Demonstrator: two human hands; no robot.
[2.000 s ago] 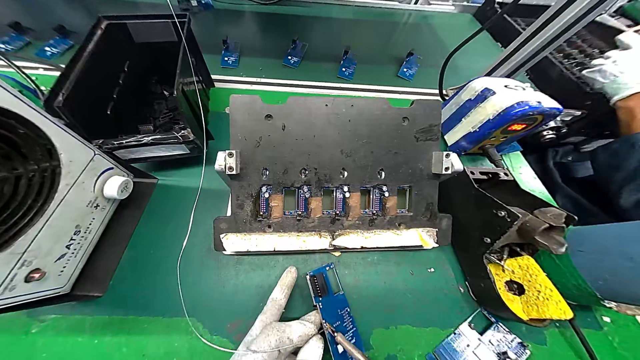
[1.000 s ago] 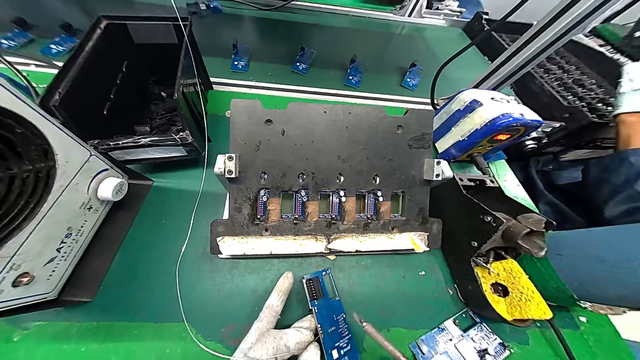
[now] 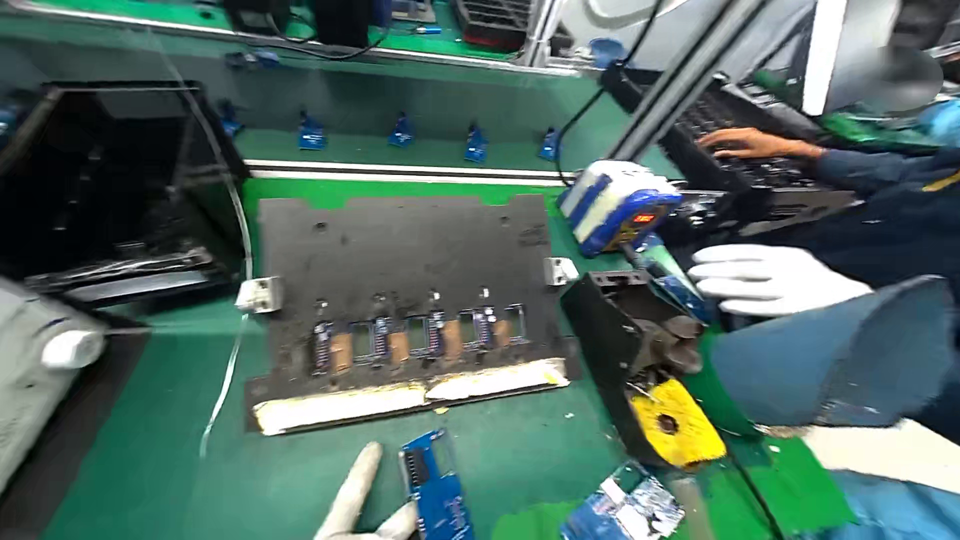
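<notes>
My left hand (image 3: 364, 502), in a pale glove, is at the bottom edge, its index finger stretched forward. Its other fingers lie against the left edge of a blue circuit board (image 3: 442, 499) with a black connector, which it holds upright in the view. Most of that hand is cut off. My right hand is not in view. Beyond the board lies a black fixture plate (image 3: 420, 247) with several small boards (image 3: 381, 337) in its slots. A second group of blue and white boards (image 3: 626, 514) lies at the bottom right, beside a blurred greyish rod (image 3: 690, 506).
A black bin (image 3: 217, 217) and a grey machine with a white knob (image 3: 73, 349) stand left. Right are a blue-white station (image 3: 619, 206), an iron stand with yellow sponge (image 3: 679, 424) and a blue tube (image 3: 817, 360). A co-worker's gloved hand (image 3: 776, 279) and bare hand (image 3: 757, 142) are beyond.
The soldering iron tip, on my board at first and then just right of it, has left the board. The view has shifted, showing more on the right. My left hand keeps its hold.
</notes>
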